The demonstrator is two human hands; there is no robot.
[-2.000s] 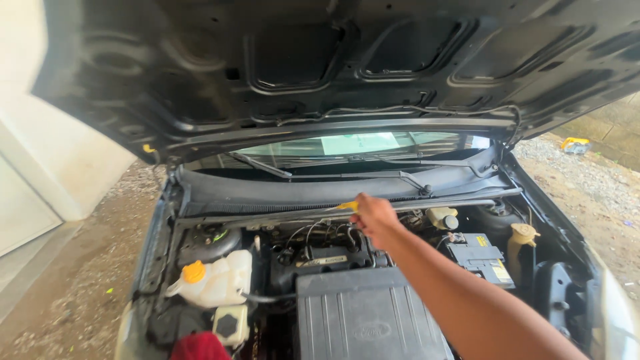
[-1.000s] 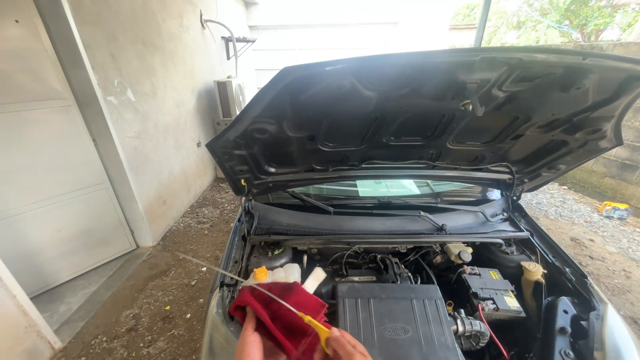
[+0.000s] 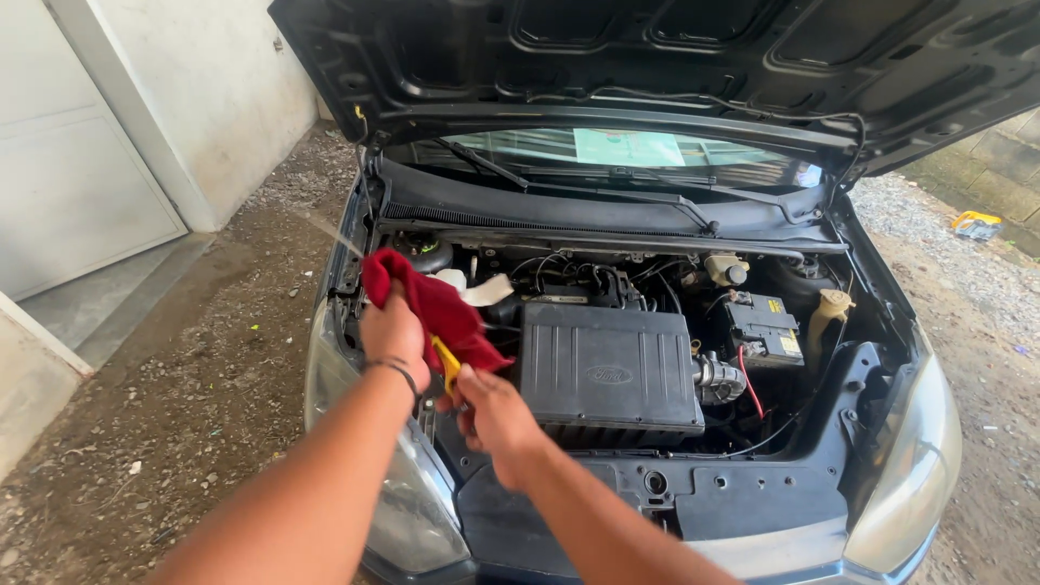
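Observation:
My left hand grips a red cloth, which is folded around the dipstick's metal blade. The far end of the blade shows blurred beyond the cloth, pointing up and left. In my right hand is the yellow handle of the dipstick, just right of the cloth. Both hands are over the left front of the open engine bay. Behind the cloth, a white reservoir is mostly hidden. To the right of my hands lies the black engine cover.
The raised hood spans the top of the view. A car battery, an air hose and a filler neck are on the right of the bay. Headlights flank the front. A wall and door stand at the left.
Two seconds ago my right hand was over the back of the engine bay at the yellow handle. Since one second ago, the cloth has moved up the blade, away from the handle.

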